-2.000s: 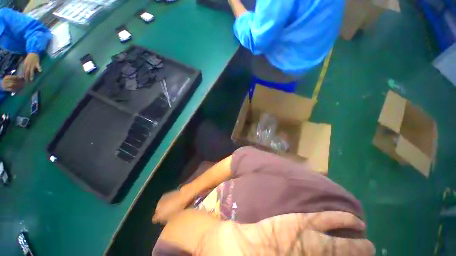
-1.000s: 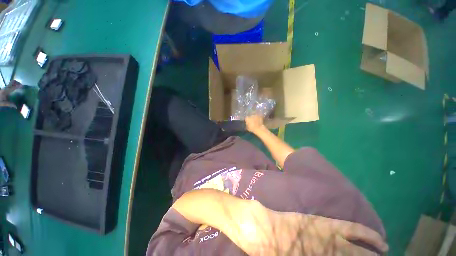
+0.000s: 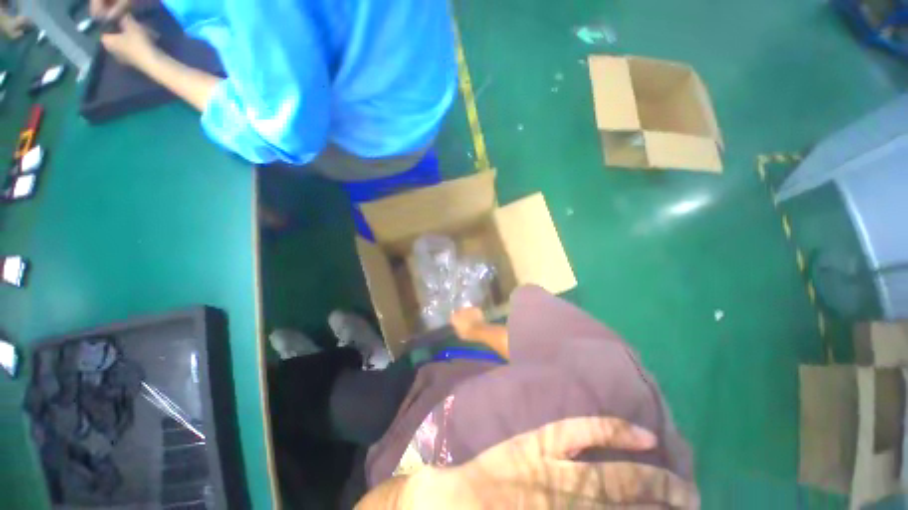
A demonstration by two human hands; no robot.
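An open brown carton (image 3: 543, 239) stands on the floor beside my seat, with crumpled clear plastic (image 3: 443, 279) inside. My right hand (image 3: 478, 327) is at the carton's near edge, beside the plastic; whether it grips anything is unclear. My left arm lies across my body close to the camera, its blurred hand (image 3: 612, 438) at the lower right with nothing visible in it. The black tray (image 3: 214, 398) is cut off at lower left, with a heap of dark parts (image 3: 85, 403), and white tweezers (image 3: 171, 408) near dark strips.
A person in a blue smock (image 3: 329, 80) sits ahead at the green bench (image 3: 169, 229), over another black tray (image 3: 119, 85). Phone units and an orange-red item (image 3: 30, 129) lie along the bench. Other cartons (image 3: 672, 110) stand on the floor, with blue-grey covered equipment (image 3: 866, 199) at right.
My right hand has gone from beside my lap to the carton's near edge. The view has swung right, then forward, so the tray now sits lower left, partly cut off.
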